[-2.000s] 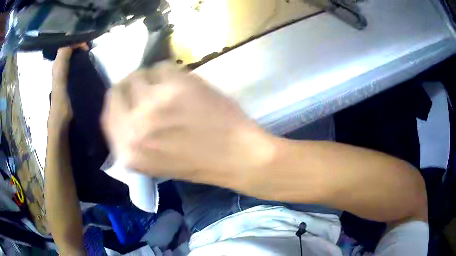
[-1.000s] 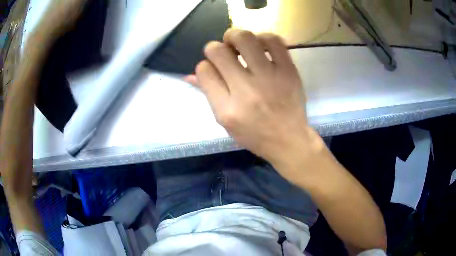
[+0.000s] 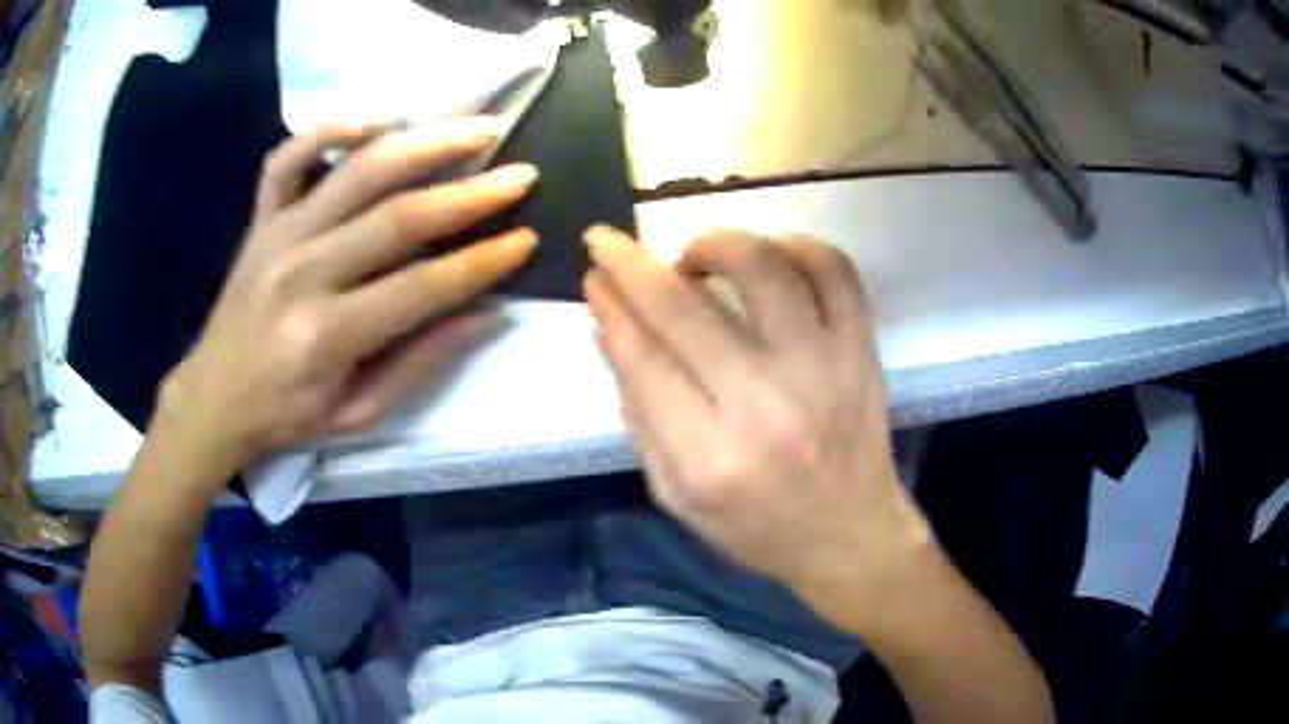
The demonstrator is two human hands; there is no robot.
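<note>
A black fabric piece [image 3: 573, 170] lies under the presser foot [image 3: 577, 26] at the top centre, its lower end towards me. A white fabric piece [image 3: 382, 64] lies at its left, its edge folded beside the black. My left hand [image 3: 346, 283] lies spread over both pieces, fingertips on the black; the cloth under the palm is hidden. My right hand [image 3: 749, 382] has its index fingertip at the lower right edge of the black piece, other fingers curled. I cannot tell whether it pinches the edge.
A larger black panel [image 3: 170, 198] lies at the left. Grey metal snips or tweezers [image 3: 1011, 120] lie right of the needle on the lit bed plate [image 3: 806, 99]. The white table edge [image 3: 1060, 361] runs across in front of my lap. Pale folded pieces [image 3: 240, 690] sit lower left.
My left hand has come from the far left onto the fabric by the needle. The white piece now lies flatter, with the black piece under the foot. My right hand has moved slightly down towards me.
</note>
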